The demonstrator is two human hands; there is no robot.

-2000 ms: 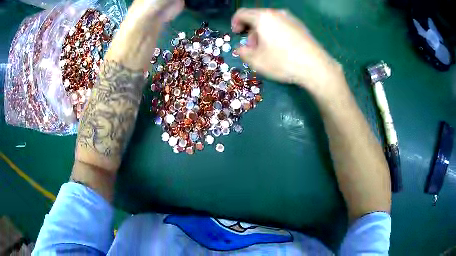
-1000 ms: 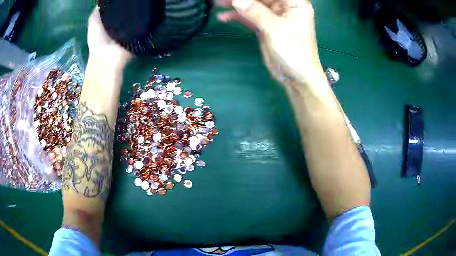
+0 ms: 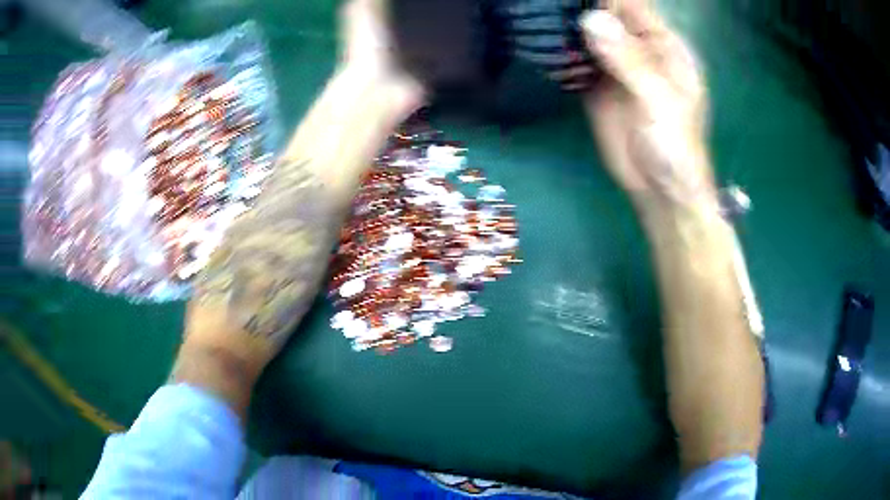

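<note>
A black fan assembly (image 3: 488, 59) is at the top of the picture, blurred and cut off by the edge. My left hand (image 3: 376, 59) holds its left side; the fingers are mostly hidden. My right hand (image 3: 639, 88) is at its right side with the fingers on the ribbed part. A loose pile of small round discs (image 3: 420, 244), copper-orange and silver-white, lies on the green bench below the fan. Whether a disc is in my fingers is too blurred to tell.
A clear plastic bag (image 3: 93, 176) full of discs lies at the left. A hammer (image 3: 747, 283) lies at the right, partly behind my right forearm. A black strip-like item (image 3: 846, 361) lies further right. A dark object (image 3: 873, 146) is cut off at the right edge.
The fan, cut off at the top a second ago, is turned and further right in view, and my right hand now touches it. The view has shifted, so pile and bag appear further right.
</note>
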